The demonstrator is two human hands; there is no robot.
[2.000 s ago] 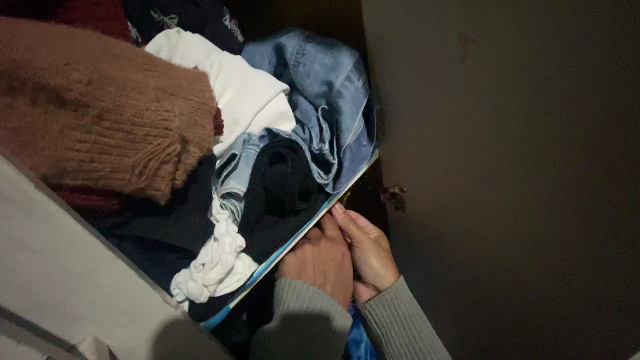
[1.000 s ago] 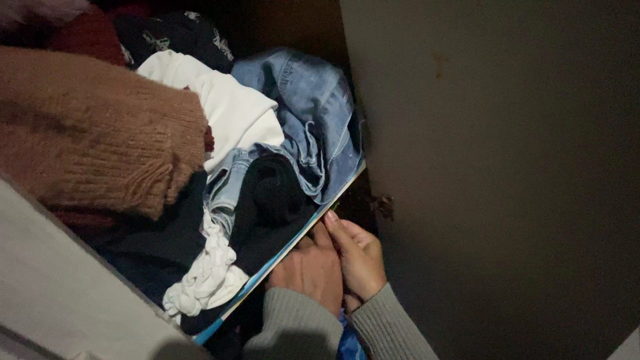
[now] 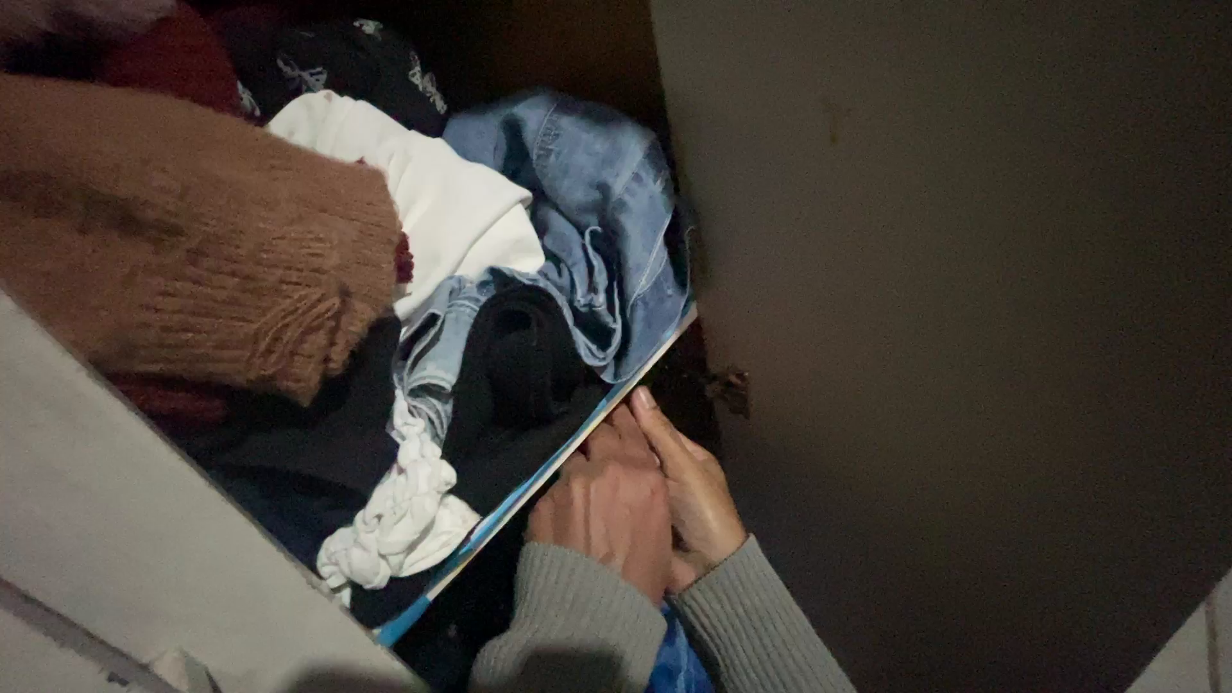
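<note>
My left hand (image 3: 611, 505) and my right hand (image 3: 698, 496) are side by side at the outer side of a thin board edge (image 3: 539, 481) with a blue strip. The fingers of my left hand reach behind that edge and are mostly hidden. My right thumb points up along the edge; its other fingers are out of sight behind the left hand. Inside the edge lie blue denim (image 3: 616, 183), a rolled black garment (image 3: 515, 366), a white braided cloth (image 3: 395, 525), a white garment (image 3: 452, 202) and a brown knitted garment (image 3: 212, 231). Blue fabric (image 3: 677, 659) shows below my wrists.
A dark flat door-like panel (image 3: 943, 318) fills the right side, with a corroded-looking piece (image 3: 729, 390) at its near edge. A pale panel (image 3: 154, 500) crosses the lower left. A black patterned garment (image 3: 337, 67) and dark red fabric (image 3: 168, 58) lie at the back.
</note>
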